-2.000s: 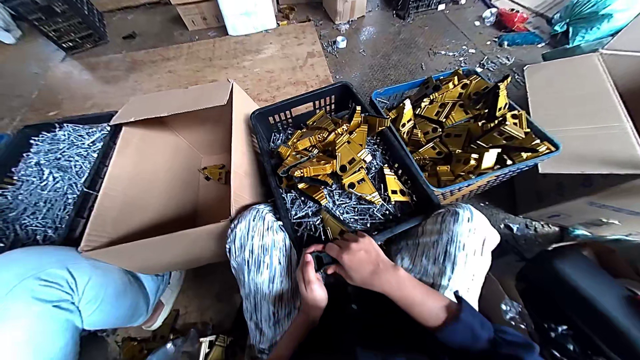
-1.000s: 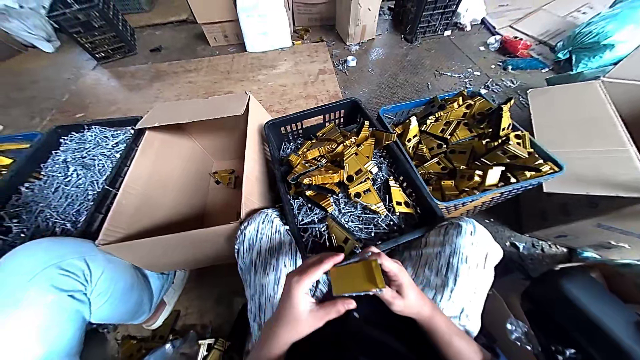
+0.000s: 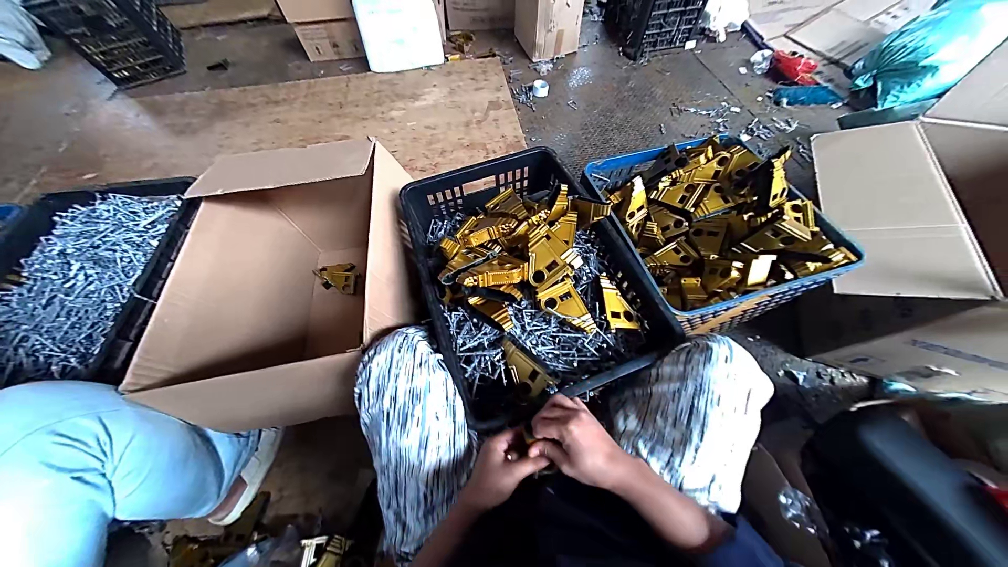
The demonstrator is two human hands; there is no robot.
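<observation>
My left hand (image 3: 502, 471) and my right hand (image 3: 579, 441) meet at the near rim of a black plastic crate (image 3: 429, 189) between my knees. Between their fingers is a gold-coloured part, mostly hidden, with only a small bit of it showing. In the crate, gold plastic brackets (image 3: 551, 256) with round holes lie on a heap of loose metal screws (image 3: 543, 339). One gold bracket (image 3: 526, 370) rests at the crate's near end, just beyond my fingers.
A blue crate (image 3: 846, 260) piled with gold brackets stands to the right. On the left are an open cardboard box (image 3: 252, 394) with a gold piece inside and a black crate of screws (image 3: 79, 276). A person's leg in jeans (image 3: 118, 457) is at lower left; another carton (image 3: 874, 205) stands far right.
One second ago both hands held a gold part broadside to view; now they are close together around it, and little of it shows.
</observation>
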